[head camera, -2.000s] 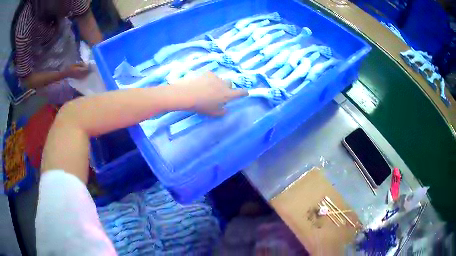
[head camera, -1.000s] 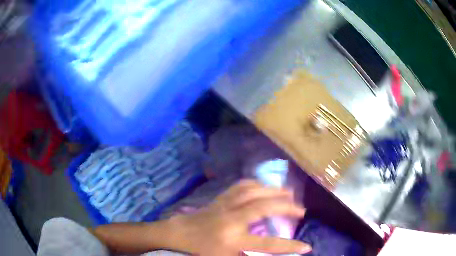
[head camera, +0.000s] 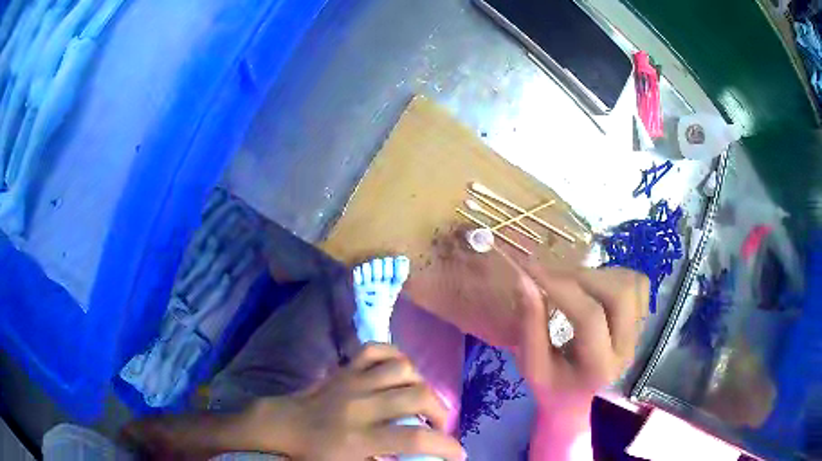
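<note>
My left hand (head camera: 360, 410) is closed around a pale blue doll leg (head camera: 374, 311), over my lap at the cardboard's near edge. The toes point up and away, and no strap shows on the foot. My right hand (head camera: 581, 320) is over the cardboard mat (head camera: 397, 180), gripping a thin applicator stick (head camera: 523, 268) whose far end is at the small white glue cup (head camera: 480, 239). A small whitish thing (head camera: 561, 329) shows between its fingers; I cannot tell what it is. Several sticks (head camera: 514, 216) lie crossed beside the cup.
The big blue bin (head camera: 171, 180) with legs stands at the left, above a lower leg bin (head camera: 167, 351). A dark blue strap pile (head camera: 644, 248), red-pink knife (head camera: 647, 94), glue bottle (head camera: 701, 135) and phone (head camera: 572, 45) lie on the right. The divider edge (head camera: 689, 270) is beyond; straps (head camera: 487, 383) lie below the bench.
The view has swung right and down from the big bin to the cardboard. My left hand has moved from that bin to my lap with a leg. My right hand has come into view.
</note>
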